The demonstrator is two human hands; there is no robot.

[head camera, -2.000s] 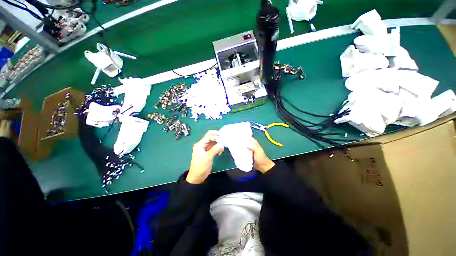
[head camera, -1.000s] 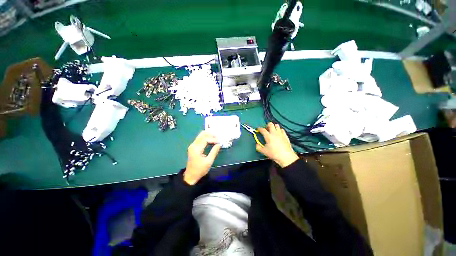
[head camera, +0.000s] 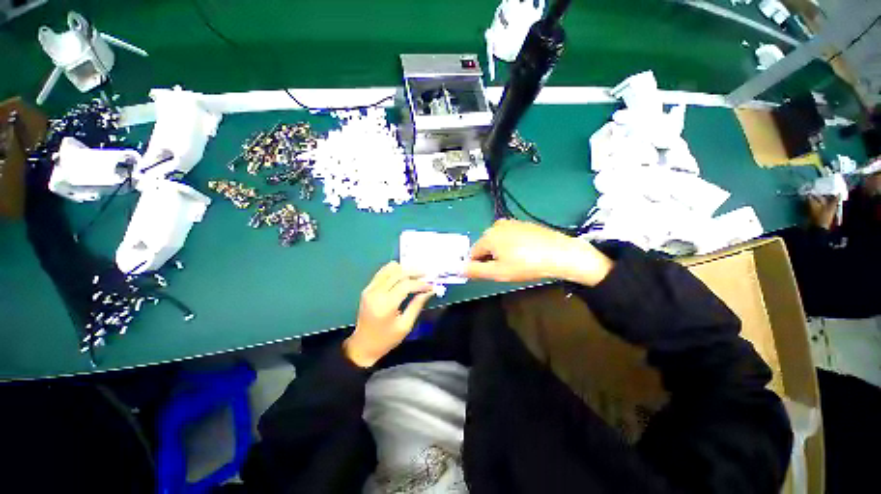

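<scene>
A white plastic housing (head camera: pixel 433 253) is held over the front edge of the green bench, its flat face towards me. My left hand (head camera: pixel 388 307) grips its lower left side with thumb and fingers. My right hand (head camera: pixel 512 253) is at its right side, fingertips together against it. Whether the right fingers hold a small part or a tool is hidden. The pliers do not show; the right hand covers the place beside the housing.
A screw feeder (head camera: pixel 446 125) stands behind, with a black screwdriver (head camera: pixel 526 82) hanging beside it. Small white pieces (head camera: pixel 362 162) and metal fittings (head camera: pixel 275 150) lie left of it. Housings (head camera: pixel 657 183) are piled right, above a carton (head camera: pixel 763 289). Part-assembled units (head camera: pixel 162 224) lie left. Another person's hand (head camera: pixel 821 210) is far right.
The housing was turned from its long side to its flat face. My right hand left it, reached to the pliers, then came back to its right side. The view has shifted.
</scene>
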